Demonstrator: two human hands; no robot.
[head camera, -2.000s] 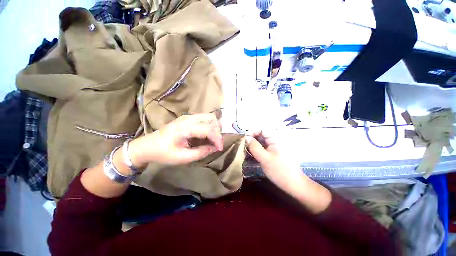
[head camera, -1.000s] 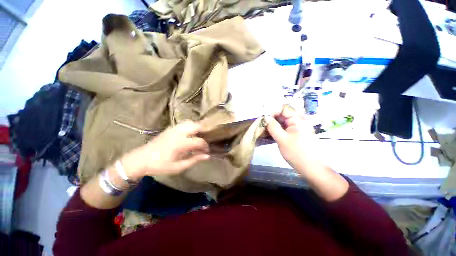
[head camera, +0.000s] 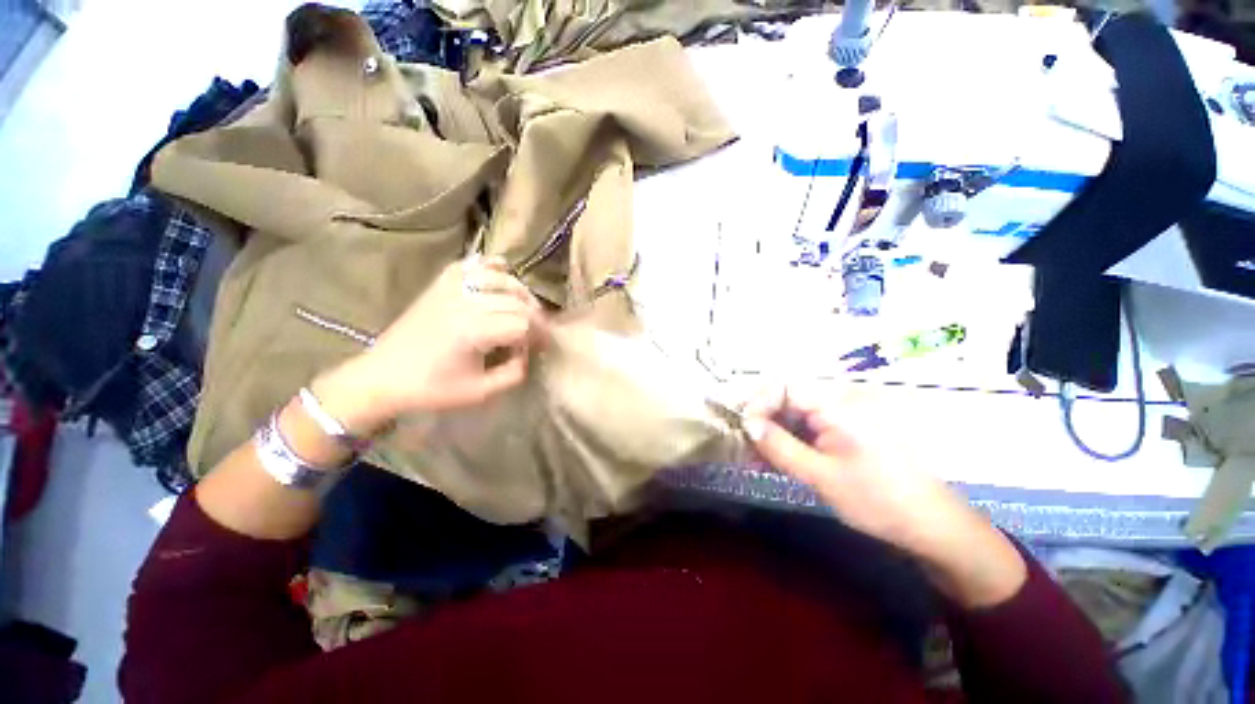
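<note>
A khaki jacket (head camera: 344, 289) lies left of the sewing machine and over the table's front edge towards the lap. Its sleeve part (head camera: 626, 426) is spread between my hands and is blurred. My left hand (head camera: 461, 337), with bracelets at the wrist, pinches the fabric at the sleeve's left side. My right hand (head camera: 812, 447) pinches the sleeve's end between thumb and fingers, over the table's front edge. The fingertips of both hands are partly blurred.
The white sewing machine (head camera: 1012, 103) stands behind, its needle area beyond my right hand. Yellow-green thread snips (head camera: 908, 347) lie on the table. A black flat object (head camera: 1078, 327) with grey cable and tan scraps (head camera: 1222, 433) lie right. Dark and plaid garments (head camera: 103, 303) are piled far left.
My left hand has moved up and now pinches the fabric. My right hand has moved down and slightly right with the sleeve end. The fabric between them is pulled out and lighter. The view has shifted.
</note>
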